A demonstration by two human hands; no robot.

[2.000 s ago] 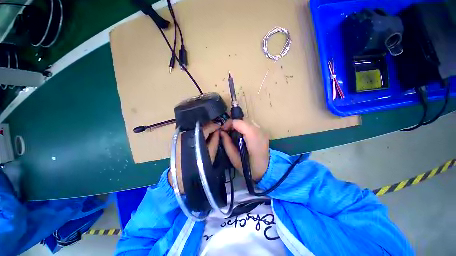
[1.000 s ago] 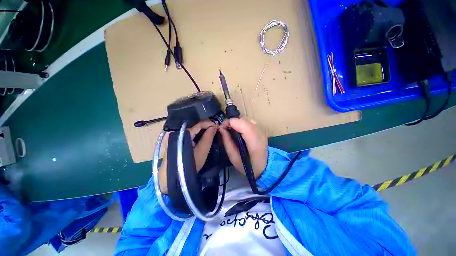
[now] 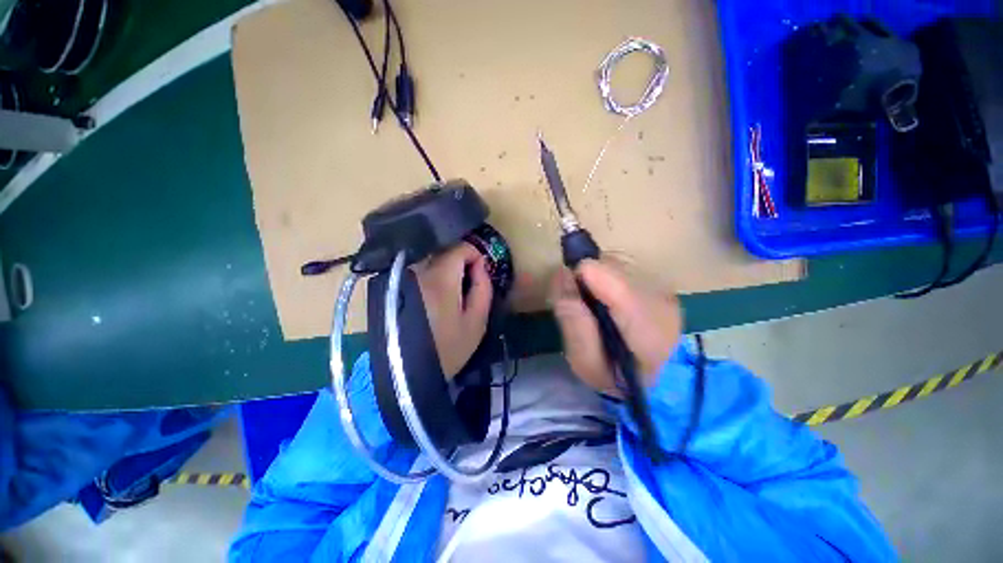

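Observation:
My left hand (image 3: 453, 299) holds a black headset by its open ear cup, partly hidden behind the headband (image 3: 409, 357) with its two silvery bands. A small green circuit board (image 3: 497, 255) shows in the open cup. The closed ear cup (image 3: 423, 220) lies above my left fingers, with a boom microphone (image 3: 319, 266) pointing left. My right hand (image 3: 616, 319) holds the soldering iron (image 3: 580, 249) by its black handle, to the right of the cup. Its tip points up and away from me over the cardboard, apart from the board. My right fingers are slightly blurred.
A brown cardboard sheet (image 3: 297, 198) lies on the green bench (image 3: 143, 275). A solder wire coil (image 3: 632, 77) and cable plugs (image 3: 393, 105) lie on it. At right, a blue tray (image 3: 759, 236) holds spare wires (image 3: 762, 176), a yellow sponge (image 3: 833, 179), an iron stand (image 3: 852, 72) and a black box.
My right hand has moved right with the soldering iron, away from the open cup and my left fingers. More of the green circuit board shows. The headset remains in my left hand.

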